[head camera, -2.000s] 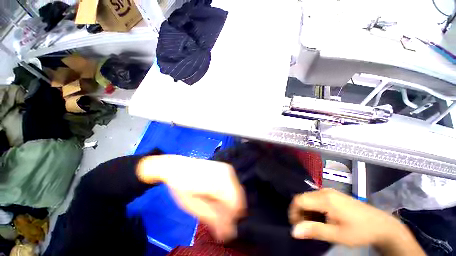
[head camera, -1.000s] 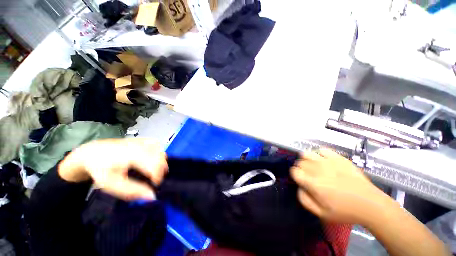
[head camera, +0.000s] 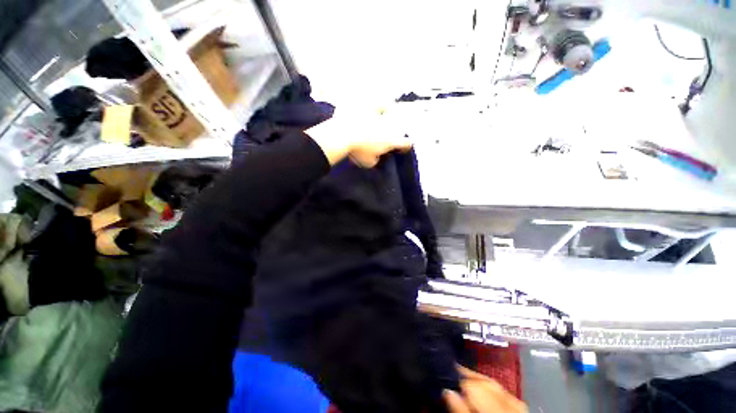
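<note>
A dark garment piece (head camera: 339, 282) is spread between my hands, its upper part over the white table and its lower part near my lap. My left hand (head camera: 371, 152) grips its top edge, with the black sleeve crossing the left of the view. My right hand (head camera: 484, 395) holds the lower right corner and is partly cut off by the bottom edge. A short white strip (head camera: 415, 240) shows on the garment's right side. The opened sewing machine (head camera: 492, 310) lies just right of the cloth.
A second dark bundle (head camera: 282, 109) lies behind my left forearm. A red-and-blue handled tool (head camera: 686, 161) lies on the machine at right. A carton (head camera: 169, 109) stands on the left shelf. A green cloth heap (head camera: 60, 355) and blue bin (head camera: 274, 387) are below.
The garment was stretched level over my lap; now it reaches up over the table. My left hand has moved up and forward, my right hand down. The white loop now shows only as a short strip.
</note>
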